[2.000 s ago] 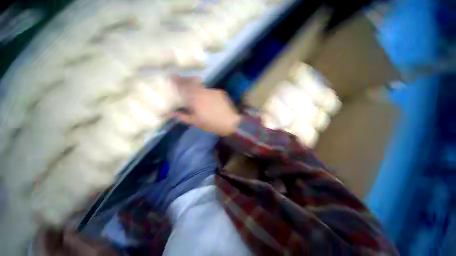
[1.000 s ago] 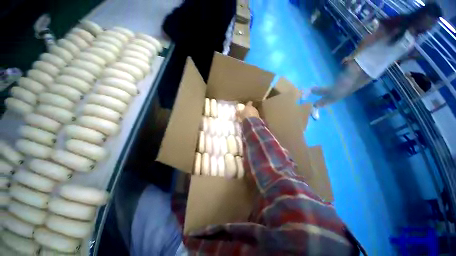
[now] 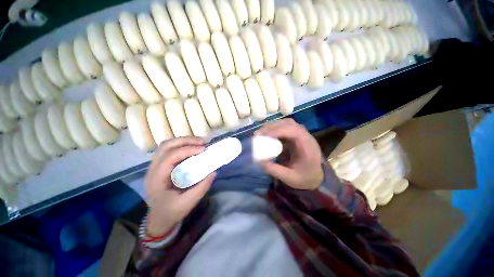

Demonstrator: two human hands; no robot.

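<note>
My left hand (image 3: 176,176) holds a white oval unit (image 3: 208,162) in front of my lap, its long side tilted up to the right. My right hand (image 3: 295,154) holds another white piece (image 3: 266,147) between thumb and fingers, just right of the first unit and apart from it. That piece is partly hidden by the fingers, so its full shape cannot be told. Rows of cream oval units (image 3: 206,62) stand on edge, tightly packed, on the pale worktop (image 3: 122,162) beyond my hands.
An open brown carton (image 3: 441,149) stands at the right with cream units (image 3: 374,165) inside. The worktop's dark edge (image 3: 86,184) runs just beyond my hands. A blue stool or bin (image 3: 76,232) is low at the left. Small white parts (image 3: 30,15) lie on the green surface.
My right hand has come out of the carton and is now over my lap with a white piece. My left hand has come into view with a unit. The view has turned toward the worktop.
</note>
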